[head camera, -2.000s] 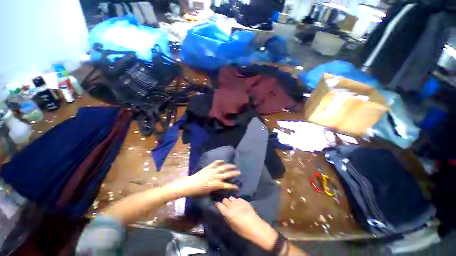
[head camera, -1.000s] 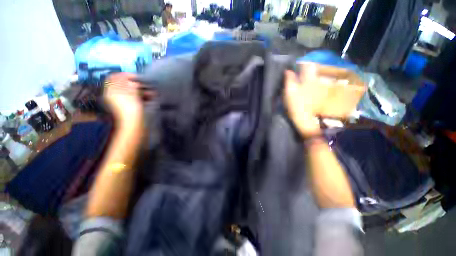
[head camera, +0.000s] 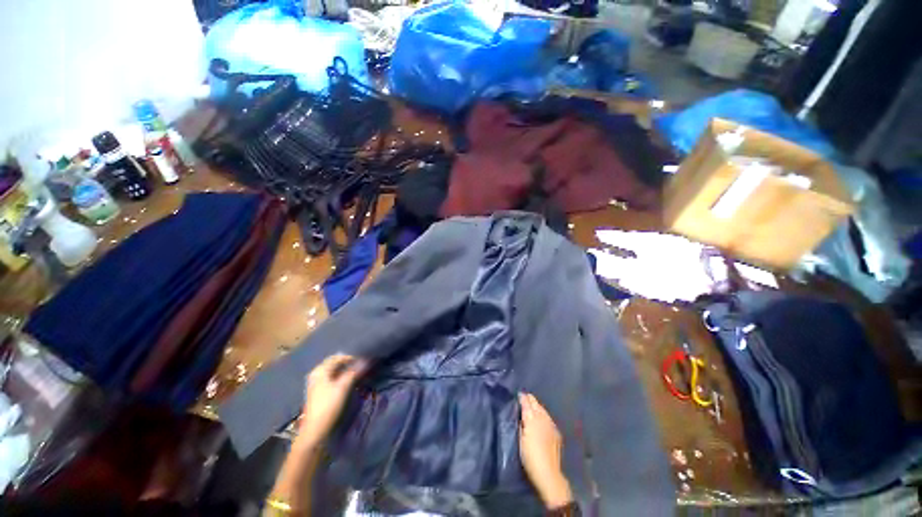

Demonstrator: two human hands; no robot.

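A charcoal grey jacket lies spread on the brown table in front of me, collar away from me, sleeves out to both sides. Its front is open and the shiny dark lining shows. My left hand is on the left front edge of the jacket, its fingers bent over the cloth. My right hand is at the right front edge, beside the lining. The fingertips of both hands are partly hidden in the cloth, and I cannot tell how firmly they grip.
Folded navy and maroon garments lie left; a folded dark stack and red-yellow snips lie right. Behind are black hangers, maroon garments, blue bags, white pieces and a cardboard box. Bottles stand left.
The grey garment was bunched under both hands, then raised and spread between them. Now it lies flat and open on the table, and both hands have come down to its lower front.
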